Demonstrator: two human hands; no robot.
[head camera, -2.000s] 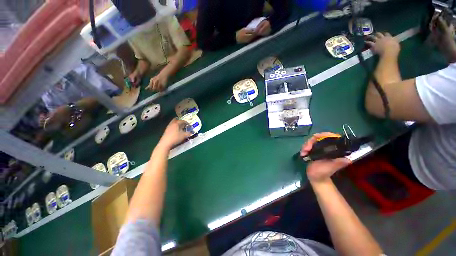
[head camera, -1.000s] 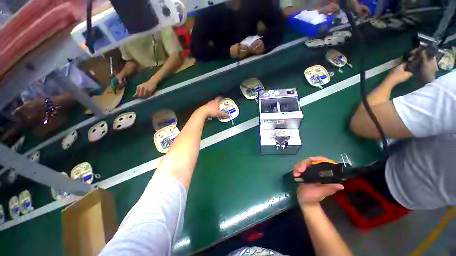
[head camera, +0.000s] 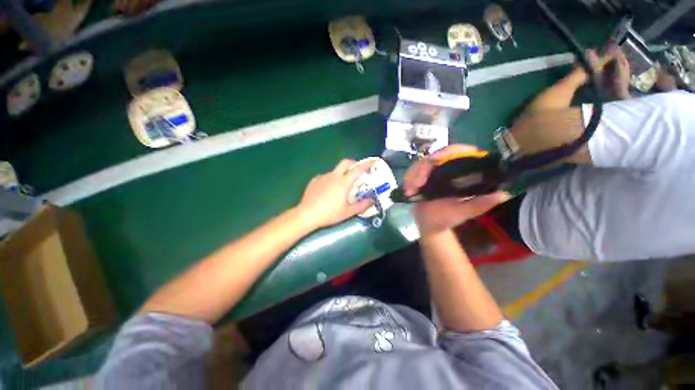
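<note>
An off-white housing half (head camera: 373, 187) with a blue patch and silver parts inside lies on the green bench in front of me. My left hand (head camera: 335, 194) holds it by its left side. My right hand (head camera: 449, 190) is wrapped around a black electric screwdriver (head camera: 463, 177) with a yellow-orange section. The screwdriver points left, its front end close to the housing's right edge; whether it touches is unclear. The grey-white screw feeder (head camera: 430, 84) stands just behind my right hand, which is near its silver pickup front.
More housings (head camera: 160, 116) lie beyond the white stripe (head camera: 251, 135). An open cardboard tray (head camera: 49, 286) is at the left. A person in a white and grey shirt (head camera: 610, 183) works close on my right. A black cable (head camera: 583, 145) runs from the screwdriver. A red stool (head camera: 495, 240) is below the bench.
My left hand has taken a housing from beyond the stripe and brought it to the near side. My right hand has moved the screwdriver up and left towards it. The view has shifted.
</note>
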